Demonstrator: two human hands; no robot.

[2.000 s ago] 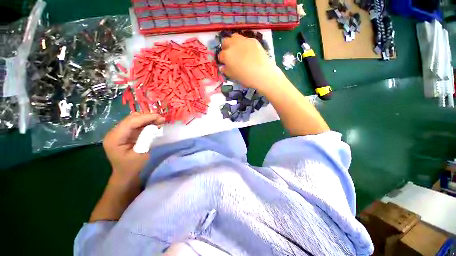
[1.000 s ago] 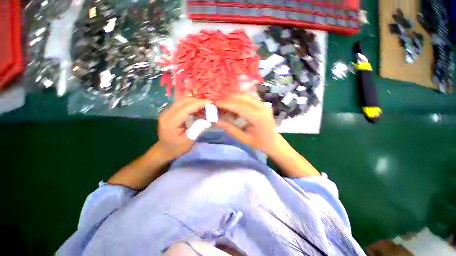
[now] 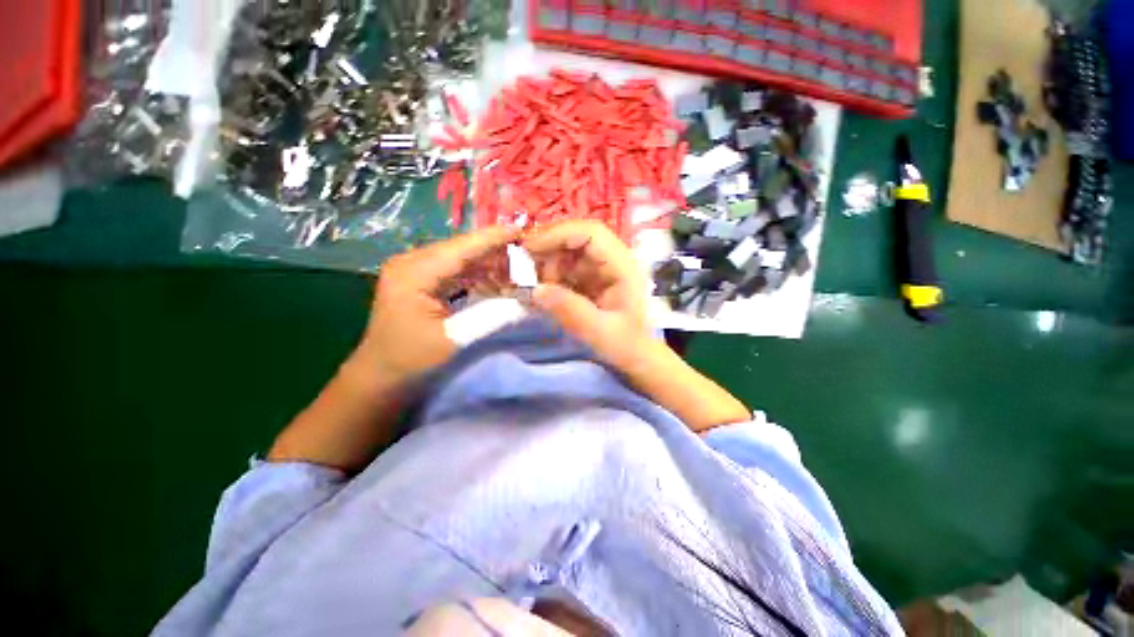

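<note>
My left hand [image 3: 423, 305] and my right hand [image 3: 591, 292] meet at the front edge of the white sheet. Between their fingertips is a small piece with a bright white face [image 3: 521, 265]; its other parts are hidden by the fingers. A white finger cot [image 3: 485, 321] is on my left thumb. The heap of red strips [image 3: 572, 143] lies just beyond my hands. Loose dark rectangular pieces [image 3: 744, 205] lie right of it. Tangled shiny metal fittings [image 3: 330, 112] lie on clear plastic at the left.
A red tray [image 3: 914, 75] with rows of grey blocks lies beyond the heaps. A black and yellow cutter [image 3: 917, 243] and a crumpled clear scrap [image 3: 861, 193] lie right. Cardboard [image 3: 976, 187] holds dark pieces. Another red tray [image 3: 50, 75] is far left.
My right hand has left the dark pieces and come to my left hand, and a white-faced piece now shows between the fingertips. The view has shifted, showing more of the left side.
</note>
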